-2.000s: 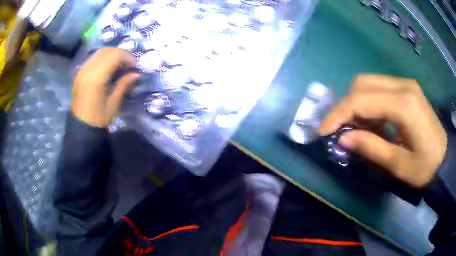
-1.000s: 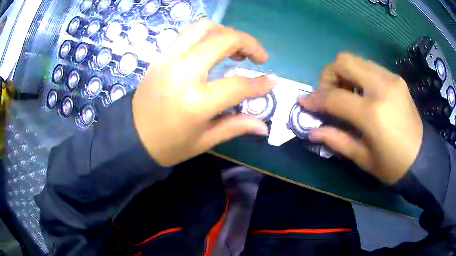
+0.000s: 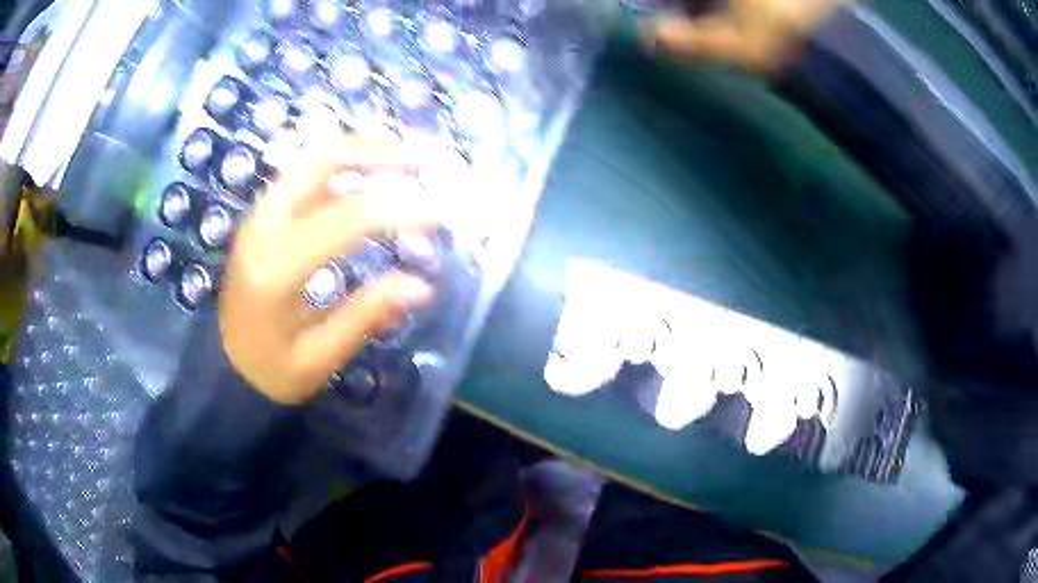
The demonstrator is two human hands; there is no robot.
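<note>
The clear blister tray (image 3: pixel 438 399) lies at the left, under strong glare. Round inserts with dark rings and bright centres (image 3: pixel 174 204) sit in its pockets. My left hand (image 3: pixel 324 268) is over the tray's near part with thumb and fingers curled around the insert area; glare and blur hide whether it grips one. A bright, flat metal plate with a scalloped near edge (image 3: pixel 683 353) lies on the green mat, with layered dark edges at its right end. My right hand (image 3: pixel 740 29) is blurred at the top edge, partly cut off; its grip cannot be told.
The green bench mat (image 3: pixel 672 182) runs under the plate to the bench's front edge. Clear, bumpy empty trays (image 3: pixel 74 421) are at lower left beside the bench. Something yellow (image 3: pixel 17 245) shows at the far left edge. My right sleeve crosses the right side.
My left hand has moved left from the plate to the tray. My right hand has let go at the plate and moved up and away. The plate in front now shows no inserts in its openings.
</note>
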